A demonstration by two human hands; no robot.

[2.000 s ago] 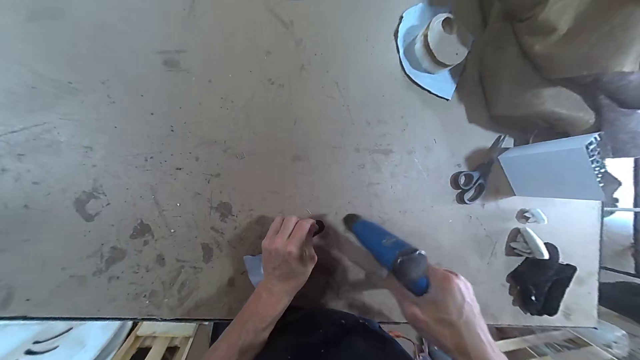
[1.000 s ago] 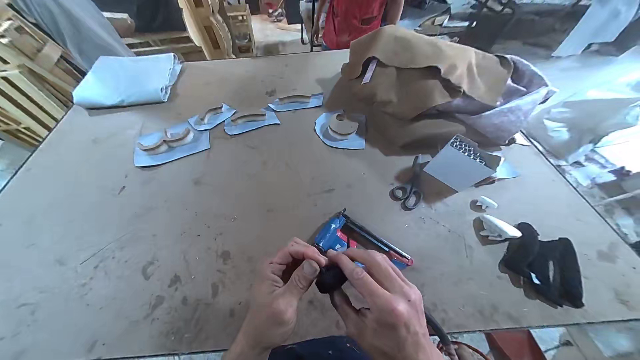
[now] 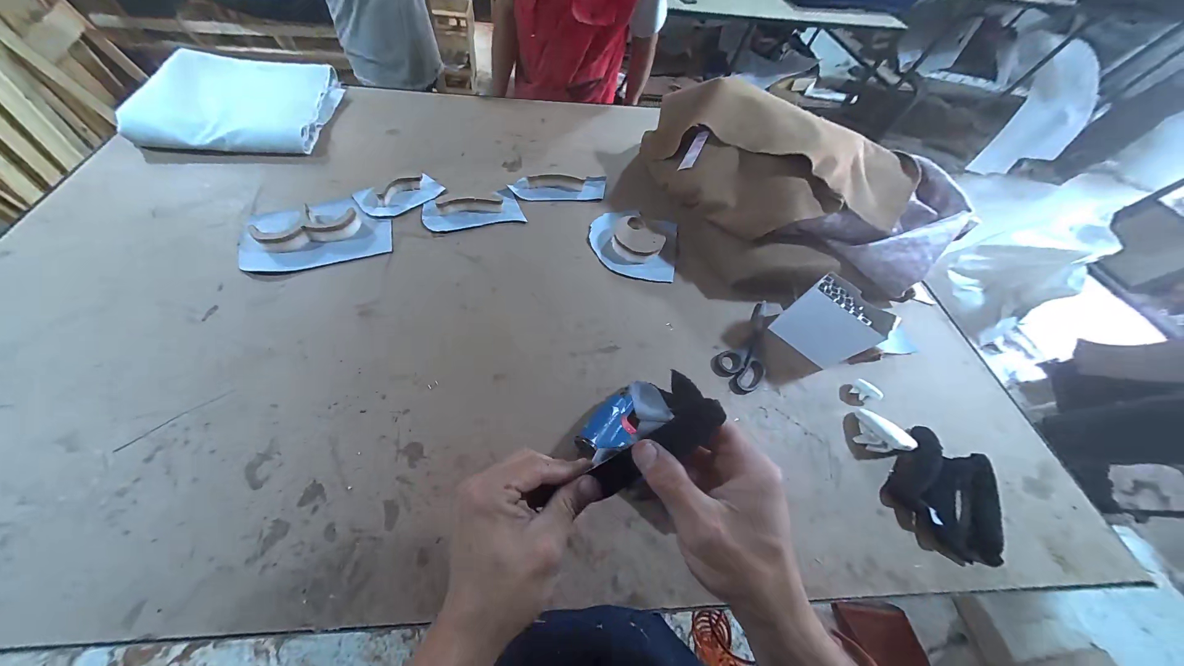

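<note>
Both hands hold a black fabric piece [image 3: 680,435] above the near part of the table. Its left end is pinched between the thumb and fingers of my left hand [image 3: 523,523]. My right hand [image 3: 731,518] grips it near the right end, thumb on top. Some light blue-grey material shows at its upper side. Behind the fabric lies a blue tool [image 3: 608,421], mostly hidden, probably a pneumatic staple gun. To the right of my right hand, black fabric pieces [image 3: 957,504] rest on the table beside white plastic parts [image 3: 883,432].
Scissors [image 3: 751,356] lie by an open grey box [image 3: 823,324]. Brown fabric [image 3: 777,157] is heaped at the back right, folded pale fabric [image 3: 231,102] at the back left. Curved wooden pieces [image 3: 636,239] sit on light blue cutouts [image 3: 324,257]. Two people [image 3: 573,46] stand beyond the table.
Two seconds ago my right hand held the blue tool; one second ago it lay on the table and both hands were on a small dark piece. That fabric now shows stretched between them. The view has tilted up.
</note>
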